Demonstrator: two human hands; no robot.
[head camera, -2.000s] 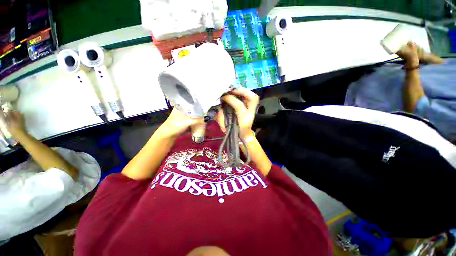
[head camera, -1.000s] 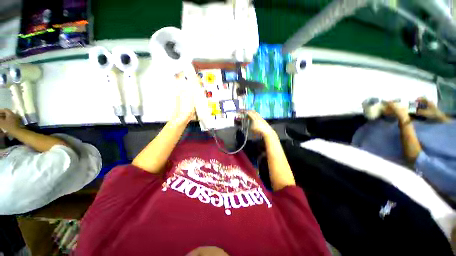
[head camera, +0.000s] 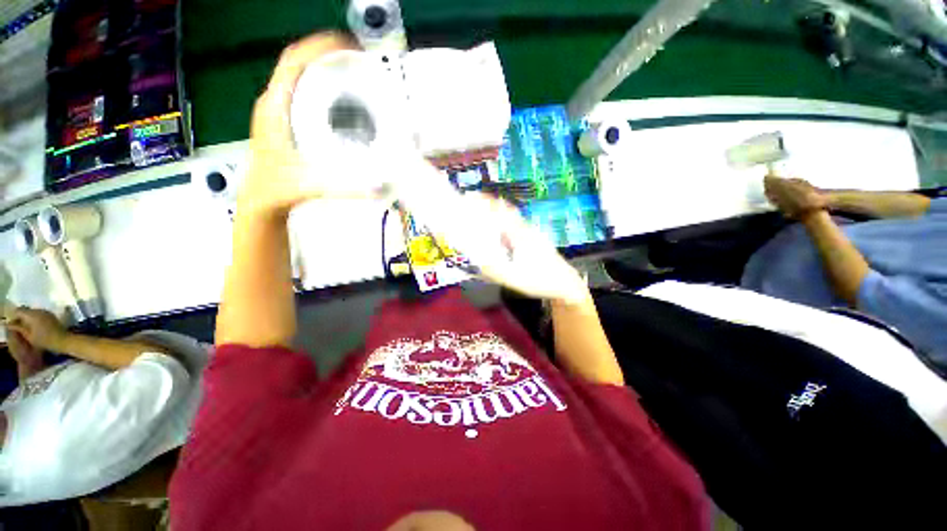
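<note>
A white hair dryer (head camera: 400, 145) is held slanting above the bench, barrel at the upper left and handle running down to the right. Its round outlet with a dark centre faces me. My left hand (head camera: 272, 140) is closed around the left side of the barrel. My right hand (head camera: 535, 259) is blurred and overexposed at the handle's lower part and seems to hold it. The pale tester (head camera: 431, 257) with yellow labels lies under the handle, partly hidden. A dark cord (head camera: 388, 244) loops at the tester's left side.
A white moulded tray (head camera: 457, 99) is behind the tester, with a dryer (head camera: 375, 19) beyond it. A blue-green mat (head camera: 550, 171) and another dryer (head camera: 602, 137) are at right. More dryers (head camera: 75, 254) lie left, near a display panel (head camera: 114, 93). People sit on both sides.
The dryer went from near my chest to left of the tester, and is now slanted above it. My right hand moved from the cord to the handle. A dryer now shows beyond the tray.
</note>
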